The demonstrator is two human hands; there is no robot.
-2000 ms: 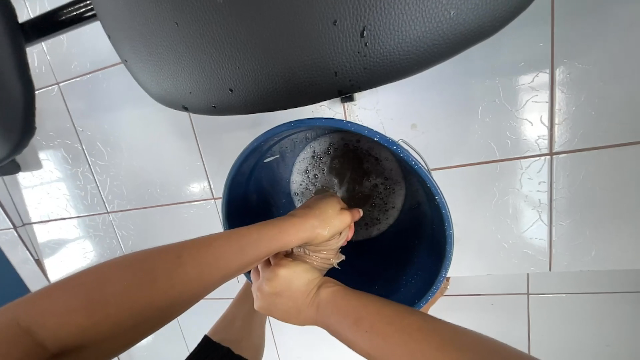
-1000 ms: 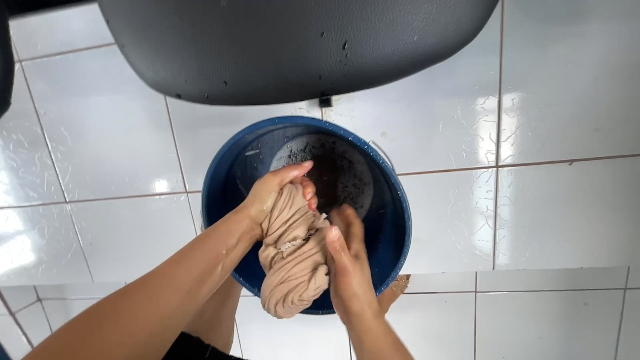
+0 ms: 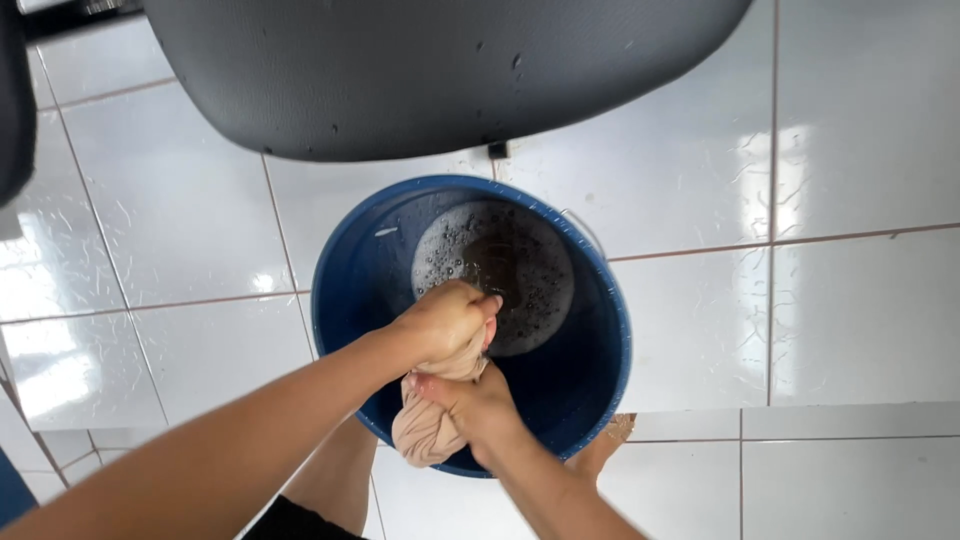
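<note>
Over a blue plastic bucket [image 3: 621,322], my left hand [image 3: 450,322] is closed around the upper part of a wet beige cloth [image 3: 429,431]. Just below it, my right hand [image 3: 472,405] grips the same cloth, which is twisted between the two fists. The loose, folded end bulges out beneath my right hand, over the bucket's near rim. Soapy water with foam and bubbles [image 3: 536,300] lies in the bottom of the bucket, dark in its middle. The fingers of my right hand are partly hidden by the cloth.
A black chair seat [image 3: 450,75] with water drops on it overhangs the floor beyond the bucket. The bucket's wire handle [image 3: 583,229] rests at its right side. Glossy white floor tiles [image 3: 690,187] surround it. My bare foot [image 3: 604,442] is beside the near right rim.
One second ago my right hand was held open beside the cloth, and more of the cloth hung loose. Now both hands are closed on it and it is more tightly bunched.
</note>
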